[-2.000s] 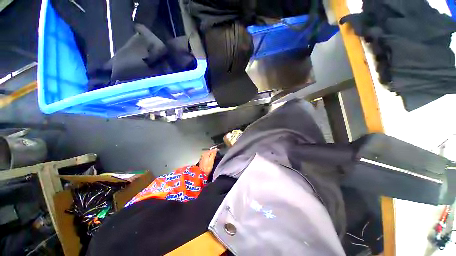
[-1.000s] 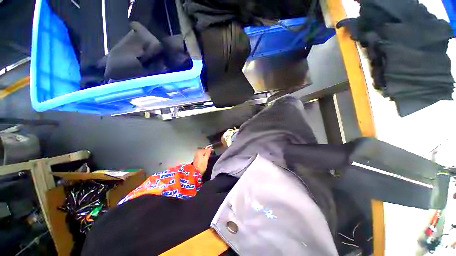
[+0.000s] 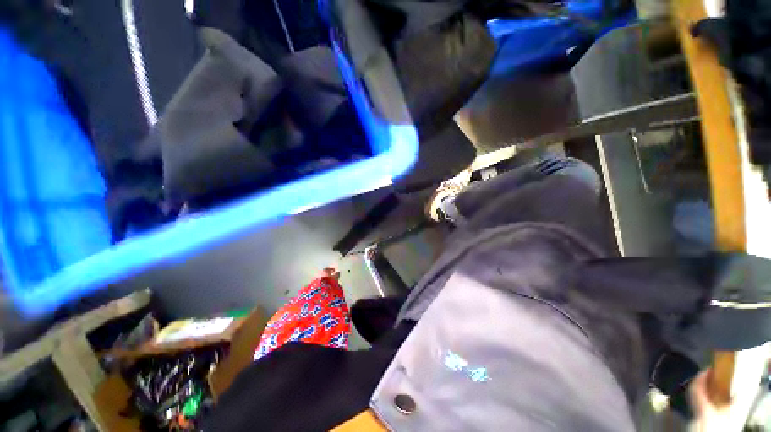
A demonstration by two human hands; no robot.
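Observation:
The red sleeve cover of my left arm reaches forward at lower centre. Only a small part of my left hand shows at its end; its fingers and any hold are unclear. A blurred hand, apparently my right hand, is at the bottom right by the table edge, partly cut off; its grip cannot be made out. A black panel with a pale zipper line at its right end runs from beside my lap onto the table edge. The grey apron covers my lap.
A blue crate holding black pieces with zippers fills the upper left. Another blue crate is at the top. The table's wooden edge runs down the right. A cardboard box of dark bits stands lower left.
The view has shifted towards the crate, which looks larger and lower. Less of my left hand shows. The blurred hand has appeared at bottom right, and the red-handled tool there has left view.

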